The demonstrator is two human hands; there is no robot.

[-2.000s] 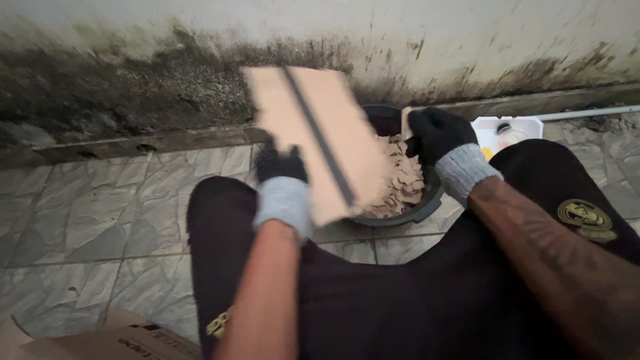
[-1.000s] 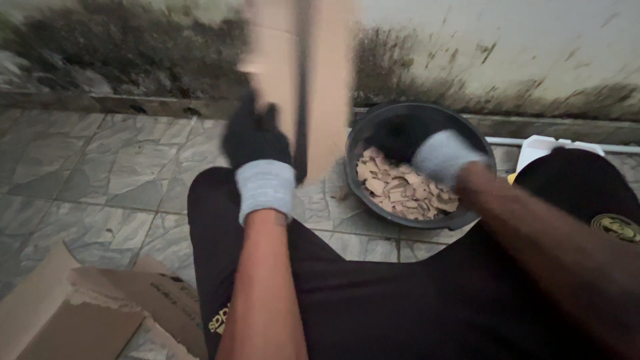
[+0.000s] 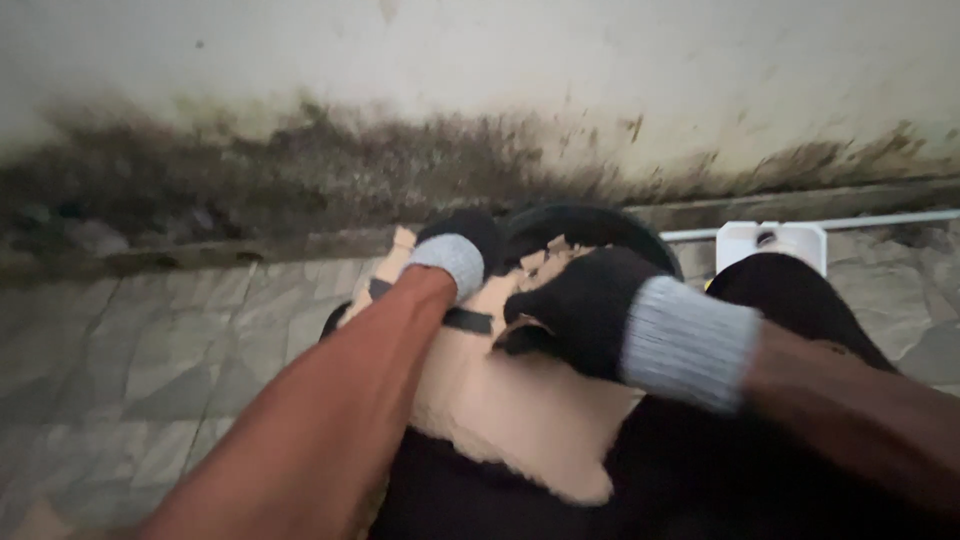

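Note:
A torn piece of brown cardboard with a dark stripe lies over my lap, its lower edge ragged. My left hand, in a black glove with a grey cuff, grips its far part; the fingertips are hidden behind the hand. My right hand, gloved the same way, pinches the cardboard near its right edge, thumb and fingers closed on it. Just beyond both hands stands a black plastic tub, partly covered by them. Torn cardboard bits show inside it.
A stained wall runs behind the tub. At its foot on the right lie a white pipe and a white plastic container, partly behind my right knee. Patterned floor tiles spread to the left.
My right hand has come out of the tub and now holds the cardboard. The cardboard, raised upright in my left hand a second ago, is now down across my lap.

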